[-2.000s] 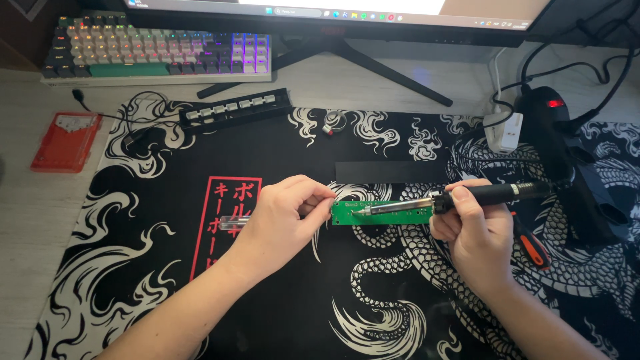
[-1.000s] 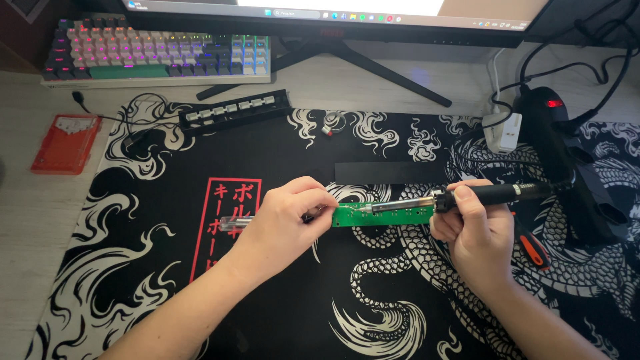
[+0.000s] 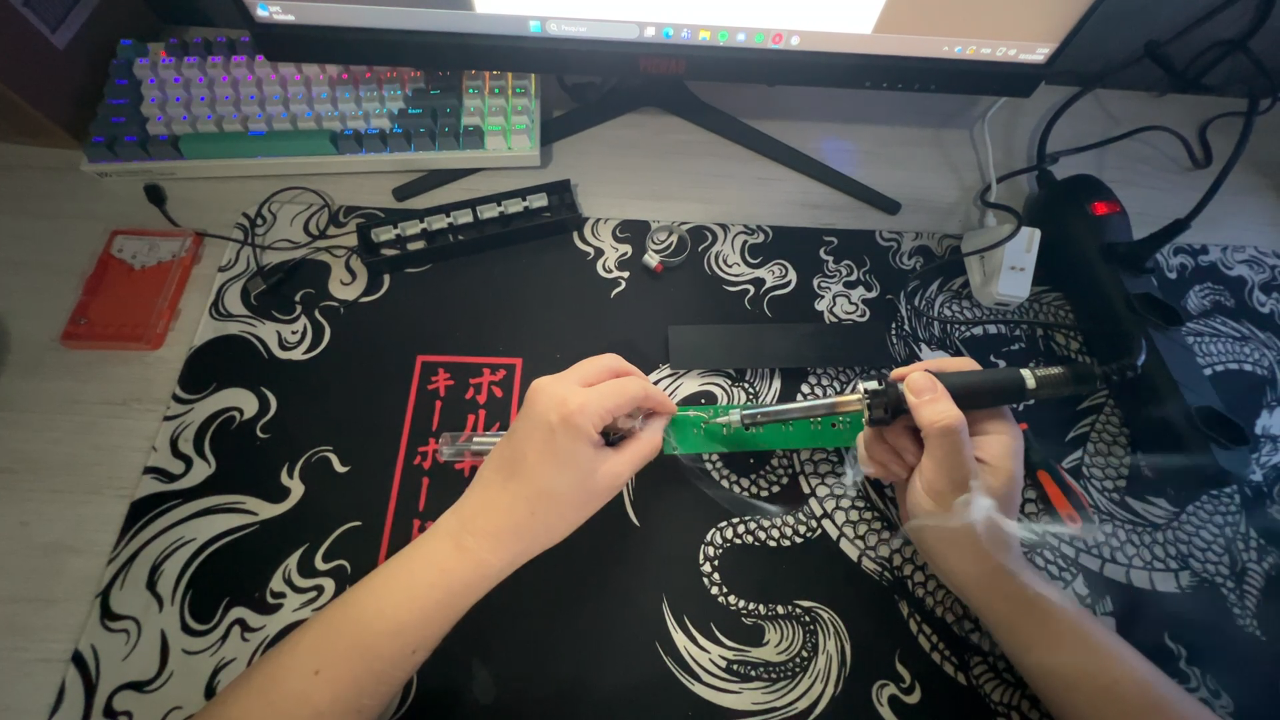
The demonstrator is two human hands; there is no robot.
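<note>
My right hand [image 3: 945,440] grips the black handle of a soldering iron [image 3: 810,408], its metal tip pointing left onto the green circuit board [image 3: 775,436]. My left hand [image 3: 585,440] is at the board's left end, thumb and forefinger pinched on a thin wire, apparently solder, that reaches toward the iron's tip. A clear tube [image 3: 465,446] with a metallic coil inside sticks out left of that hand; its other end is hidden by the fingers. Thin smoke drifts over the board and in front of my right wrist.
Beyond the board lies a flat black strip [image 3: 765,346]. Farther back are a black case with white switches [image 3: 470,222], a small coiled cable [image 3: 660,250] and a keyboard [image 3: 300,110]. A red plastic box [image 3: 133,290] is left; a power strip [image 3: 1090,270] and an orange-black tool [image 3: 1060,497] are right.
The iron's tip has moved slightly left along the board since one second ago. Smoke now shows near my right wrist. Both hands stay in nearly the same places.
</note>
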